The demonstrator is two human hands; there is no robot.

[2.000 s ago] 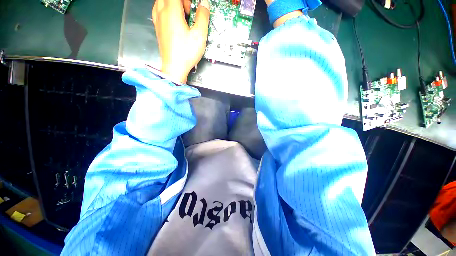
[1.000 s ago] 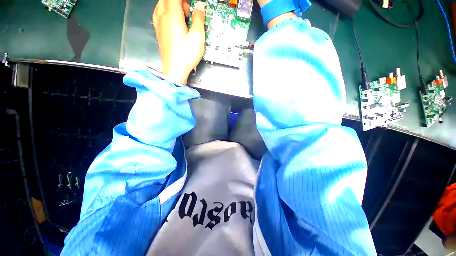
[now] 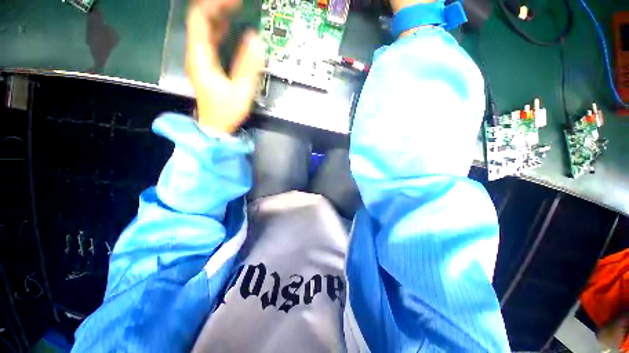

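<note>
A green circuit board (image 3: 300,45) lies on the pale mat (image 3: 303,109) at the top middle, its far edge cut off by the picture's top. My left hand (image 3: 224,65) is blurred, just left of the board, with thumb and fingers apart and nothing seen in it; its fingertips reach the top edge. My right hand is out of the picture beyond the top edge; only the wrist with a blue strap (image 3: 426,17) shows, right of the board. A small red-and-black part (image 3: 353,63) is at the board's right side.
Two more circuit boards stand at the right bench edge, one nearer (image 3: 514,145) and one farther (image 3: 585,143), each with a black lead. A blue cable (image 3: 603,52) curves at the far right. Another board (image 3: 81,3) is cut off at top left. An orange sleeve (image 3: 607,289) shows at lower right.
My left hand has come off the board and moved left, its thumb now apart from the board. My right wrist has moved slightly right. The view has shifted a little.
</note>
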